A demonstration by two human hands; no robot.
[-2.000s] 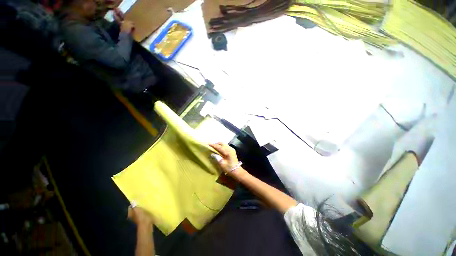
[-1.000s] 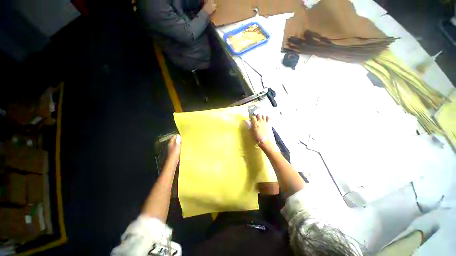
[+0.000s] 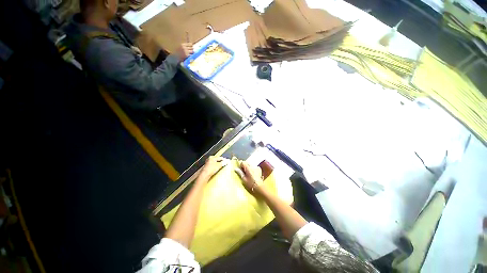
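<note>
A yellow panel (image 3: 232, 213) lies over the dark work board (image 3: 243, 147) and hangs towards me. My left hand (image 3: 213, 166) is on its far edge, with the fingertips at the edge. My right hand (image 3: 249, 177) is close beside it on the same edge, with white covers at the fingertips. Both hands pinch or press the edge; the fingertips' exact grip is partly hidden. A small brown leather patch (image 3: 265, 168) shows just right of my right hand.
A pale bar (image 3: 200, 169) runs along the board's left side to a black T-shaped clamp (image 3: 262, 116). A black-handled tool (image 3: 287, 159) lies right of the board. Beyond are a blue tray (image 3: 210, 59), brown panels (image 3: 293, 32), yellow strips (image 3: 376, 66) and a seated person (image 3: 125, 64).
The yellow panel has turned and now lies lower on the board. My left hand has moved from its left side to the far edge, close to my right hand. The brown patch now shows there.
</note>
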